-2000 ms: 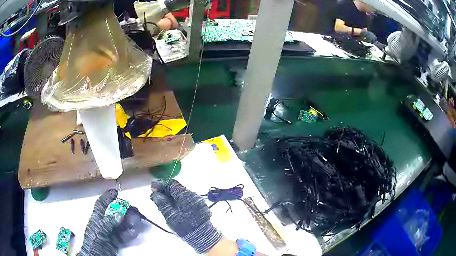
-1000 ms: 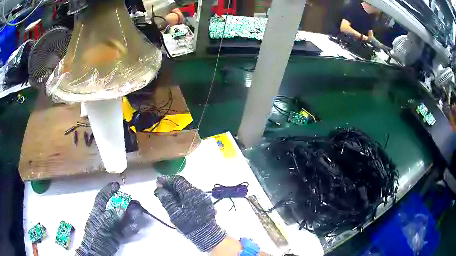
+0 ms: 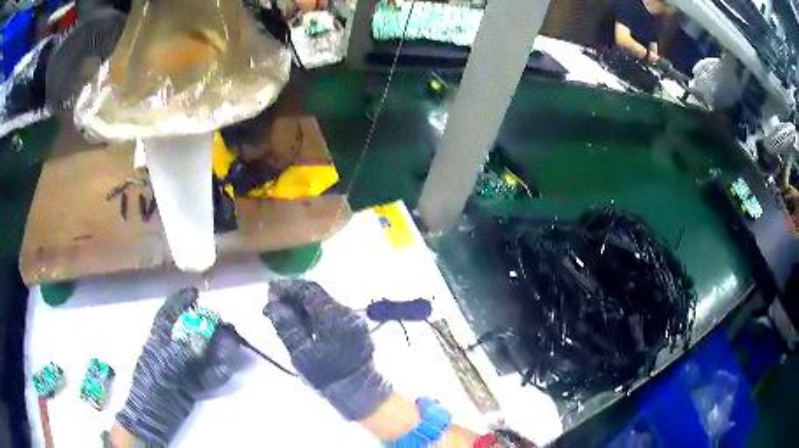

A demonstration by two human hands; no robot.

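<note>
My left hand (image 3: 175, 367), in a grey-black striped glove, holds a small green-white circuit board (image 3: 196, 325) just below the thin metal tip (image 3: 207, 282) under the white sleeve (image 3: 182, 201). A black cable (image 3: 263, 357) runs right from beside the board towards my right hand. My right hand (image 3: 324, 346), gloved alike, is to the right of the board with fingers curled and thumb side up; a very thin strand comes down near its fingertips, and what it grips is too small to tell. Two similar boards (image 3: 96, 383) lie on the white surface at left.
A wooden platform (image 3: 70, 241) on green feet stands behind the hands, under a film-wrapped hood (image 3: 188, 74). A folded black cable bundle (image 3: 399, 309) and a narrow strip (image 3: 464, 366) lie at right. A pile of black leads (image 3: 604, 297) lies beyond. A grey post (image 3: 482, 105) rises behind; a person sits far right.
The whole view has shifted, so the bench and hood appear higher. Both hands stay in nearly the same places below the tip, with the board still in my left hand.
</note>
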